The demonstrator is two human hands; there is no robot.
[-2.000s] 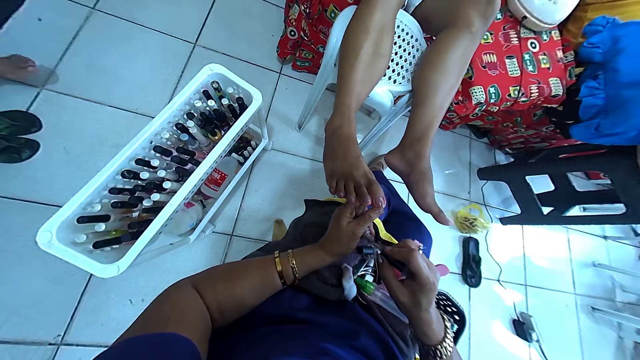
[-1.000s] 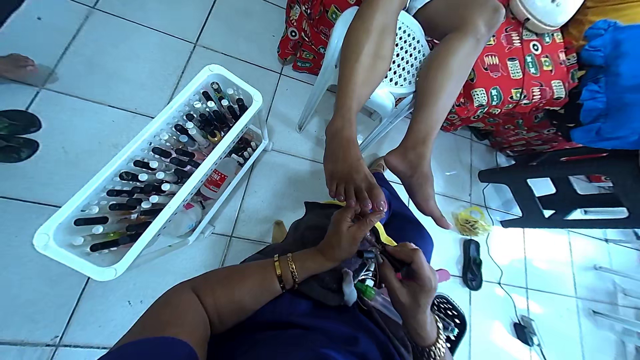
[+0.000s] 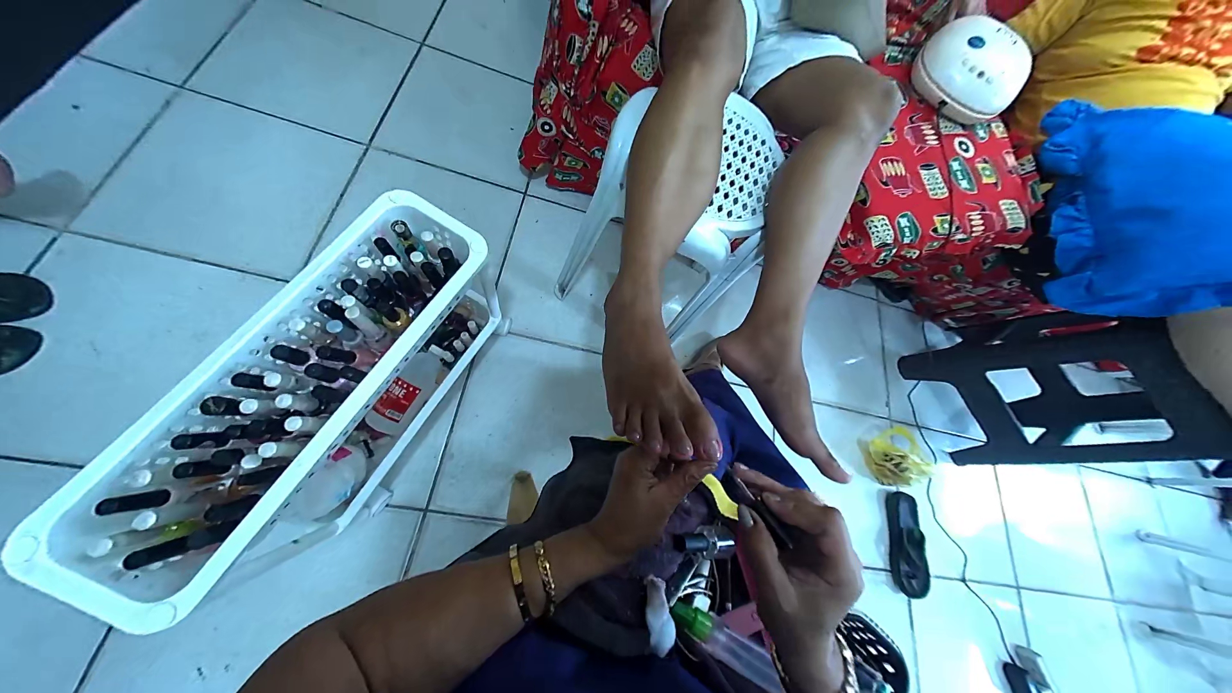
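Observation:
My left hand (image 3: pixel 640 500) grips the toes of another person's foot (image 3: pixel 659 395), whose nails look pinkish. Just to its right, my right hand (image 3: pixel 804 553) holds a thin dark tool (image 3: pixel 765 510) between thumb and fingers, its tip near the big toe. What kind of tool it is cannot be told. Below and between my hands, a dark cloth (image 3: pixel 582 577) lies over my lap, with a green-capped clear bottle (image 3: pixel 727 645), a white cotton piece (image 3: pixel 659 616) and several metal tools. The person's other foot (image 3: pixel 784 395) rests to the right.
A white plastic rack (image 3: pixel 279 318) of nail polish bottles stands at left. The person sits on a white plastic chair (image 3: pixel 616 173) beside a red patterned cloth (image 3: pixel 924 192) bearing a white nail lamp (image 3: pixel 972 67). At right are a black stool (image 3: pixel 934 366), a black slipper (image 3: pixel 908 544) and a cable.
My left hand stays on the toes. My right hand and the dark tool have moved slightly around the same place, close to the big toe.

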